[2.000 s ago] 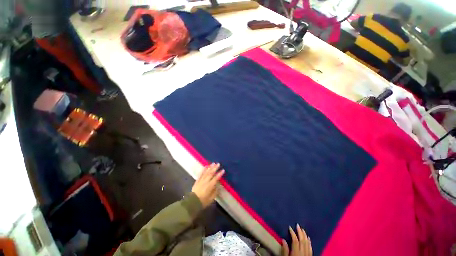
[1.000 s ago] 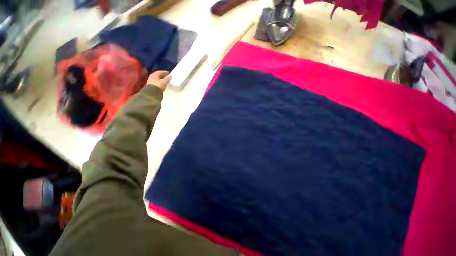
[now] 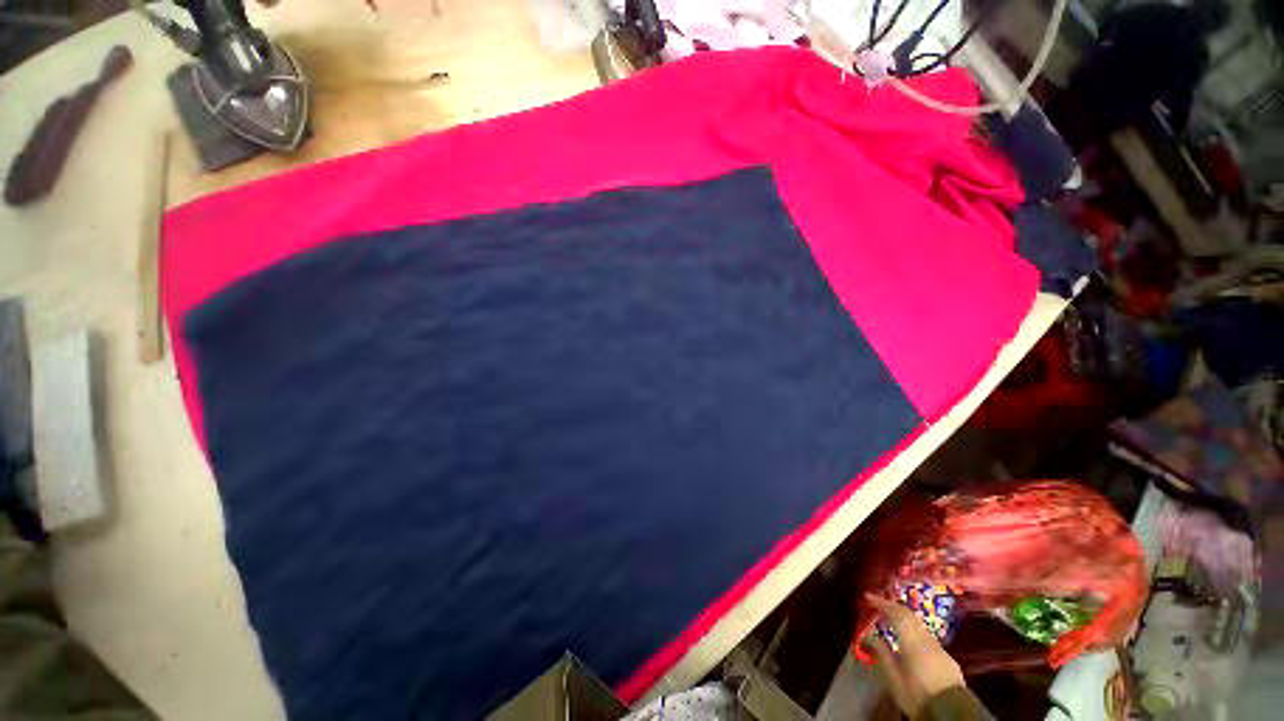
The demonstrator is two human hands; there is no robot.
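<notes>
A large navy blue fabric panel [image 3: 563, 437] lies flat, slightly rippled, on bright pink fabric [image 3: 493, 158]. The pink shows along the panel's far side, in a narrow strip along the near right edge, and spreads wider and bunched at the right. My right hand [image 3: 915, 662] is at the lower right, off the table, at an orange-red plastic bag [image 3: 1014, 542] holding a patterned item and something green. Its fingertips touch or overlap the bag; whether they grip anything cannot be told. My left hand is out of view; only an olive sleeve shows at the lower left edge.
An iron [image 3: 251, 92] stands on a dark pad at the far left. Beside it lie a dark brown handled tool [image 3: 68, 127], a thin wooden strip [image 3: 152, 251] and a white block [image 3: 68, 430]. Cables and a pale hose [image 3: 972, 106] hang at the top right.
The view has swung right. My left hand, earlier by the white block, has left the picture. My right hand now shows at the bag at the lower right. The panel still lies on the pink.
</notes>
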